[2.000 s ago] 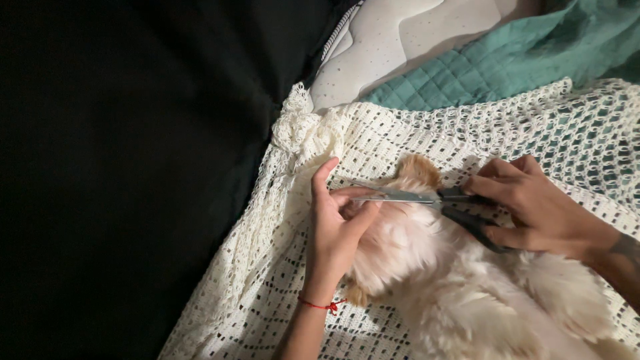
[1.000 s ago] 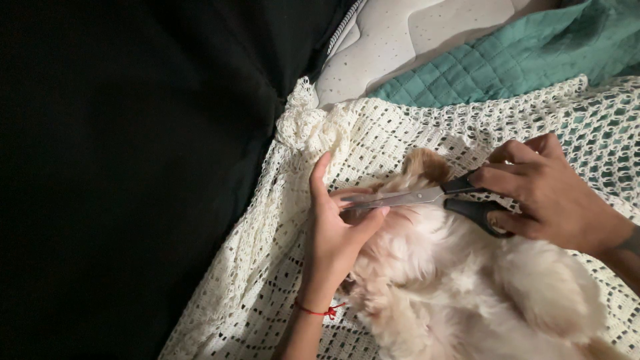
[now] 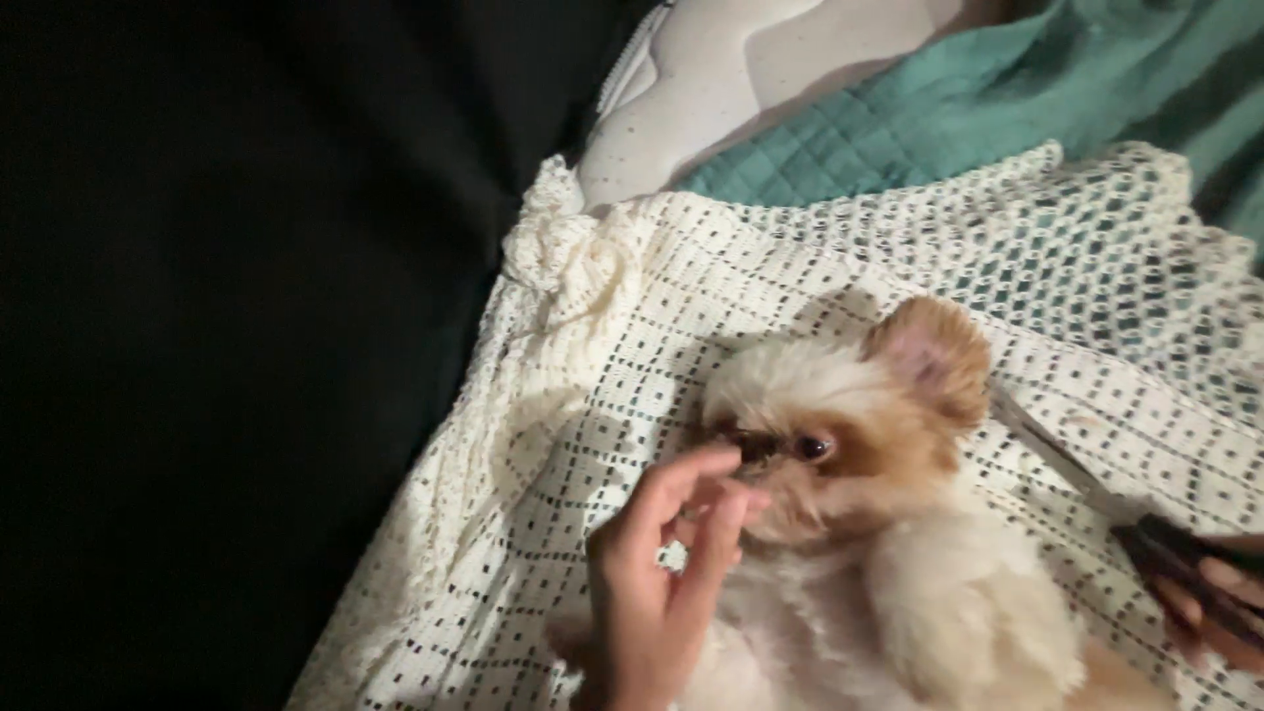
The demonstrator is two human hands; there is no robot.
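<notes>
A small dog with white and tan fur lies on a cream crocheted blanket, its face turned up and one tan ear raised. My left hand is at the dog's muzzle, thumb and forefinger near its nose; whether it pinches any fur is too blurred to tell. At the right edge my right hand holds scissors by their dark handles. The blades look closed and point up and left, beside the dog's ear and away from its muzzle.
Behind the blanket are a pale mattress and a green quilted cover. Black fabric fills the left side, along the blanket's edge. Open crochet mesh lies over the green cover at the upper right.
My right hand has drawn the scissors away from the dog's face to the right. The dog's head has turned, so its eyes and muzzle now show. The fingers of my left hand have come closer together.
</notes>
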